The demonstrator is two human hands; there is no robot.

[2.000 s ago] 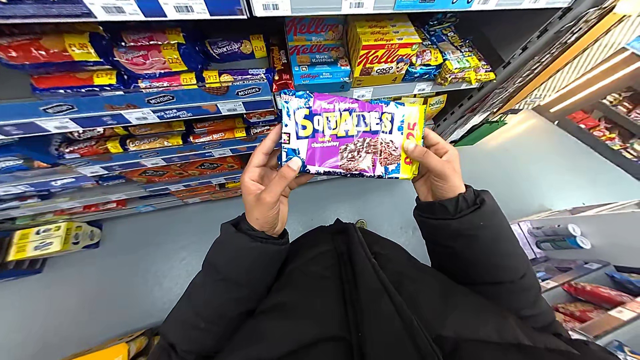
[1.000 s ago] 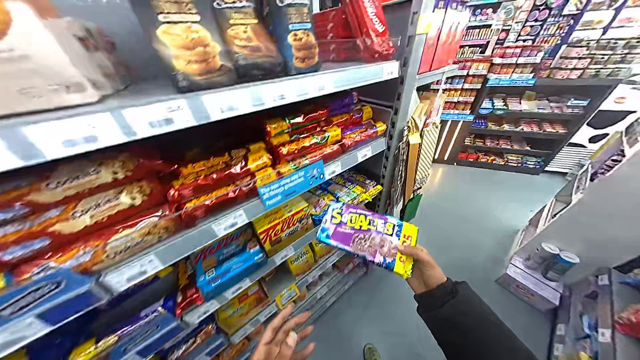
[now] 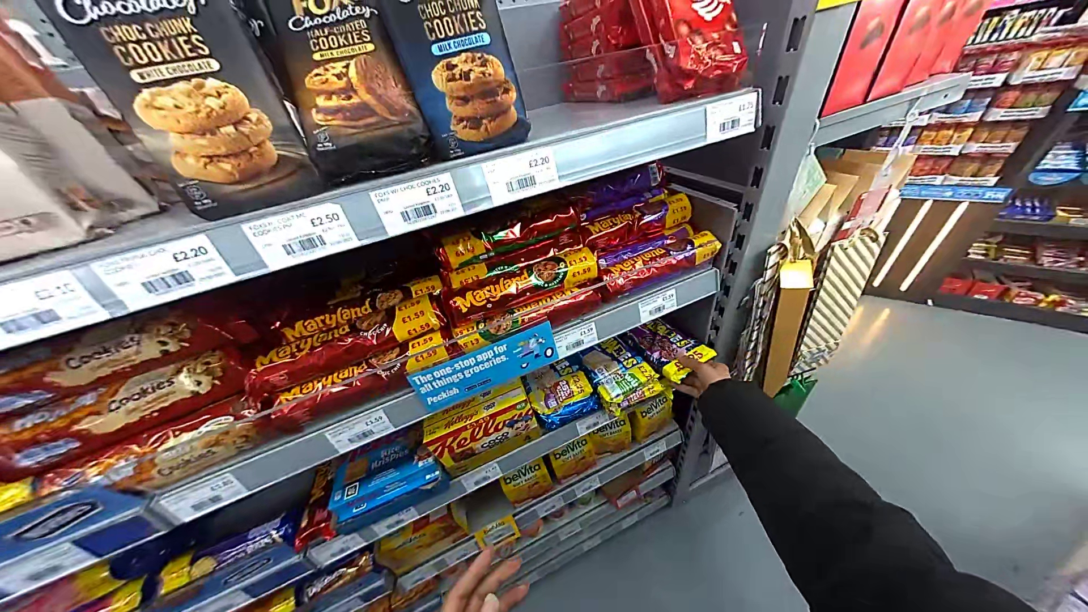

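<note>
My right hand, in a black sleeve, reaches to the right end of a lower shelf. Its fingers are on the yellow end of a purple Squares snack bar multipack, which lies among other multipacks on that shelf. Part of the pack and the fingertips are hidden. Directly left of it are a blue-and-yellow multipack and a blue multipack. At the bottom edge of the view my left hand is partly visible, fingers apart and holding nothing, in front of the lower shelves.
Maryland cookie packs fill the shelf above, and bags of Fox's cookies stand higher up. A blue Rice Krispies box and a Kellogg's box sit to the left. Gift bags hang beyond the metal shelf upright.
Both hands held the Squares multipack in front of my body at first, then only the right hand did. The pack is now in the shelf row. The view has swung toward the shelves.
</note>
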